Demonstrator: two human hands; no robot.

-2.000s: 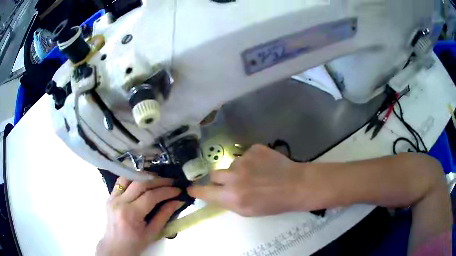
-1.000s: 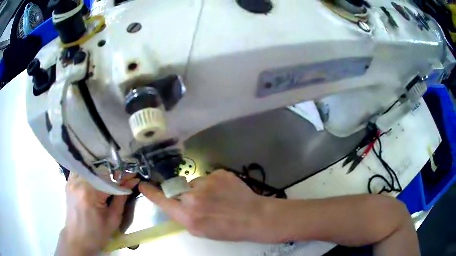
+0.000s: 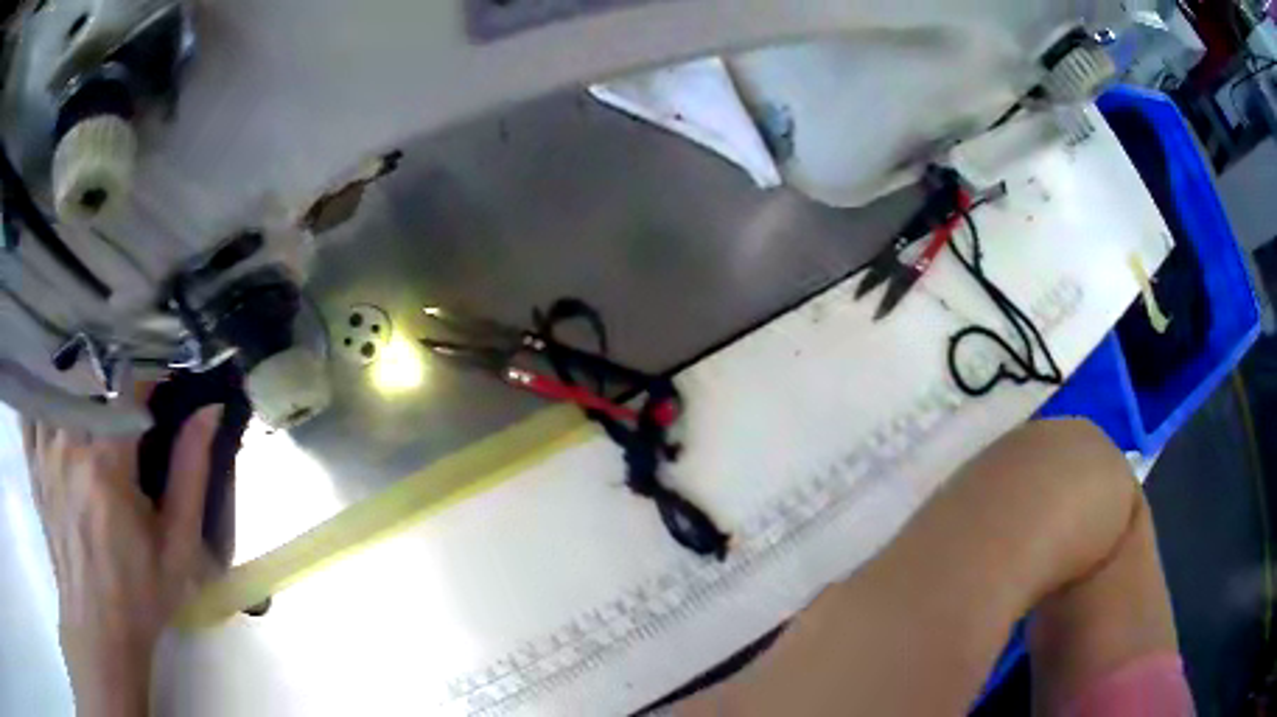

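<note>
My left hand is at the left edge, low beside the needle area, its fingers closed on a black fabric piece. The machine head partly hides the fabric. My right hand is out of the picture; only the forearm shows, running off the bottom edge. The white sewing machine arm crosses the top. Red-handled snips wrapped in black cord lie on the bed, blades pointing left towards the bright light. The pale knob stands low by the needle; the needle itself is hidden.
Yellow tape runs along the bed edge, with a printed ruler on the white tabletop. Second snips with looped black cord lie far right. A white scrap is under the arm. A blue bin stands at the right.
The view has shifted right, so the machine and left hand appear further left. My right hand has left the needle area and gone out below the frame, uncovering the near snips.
</note>
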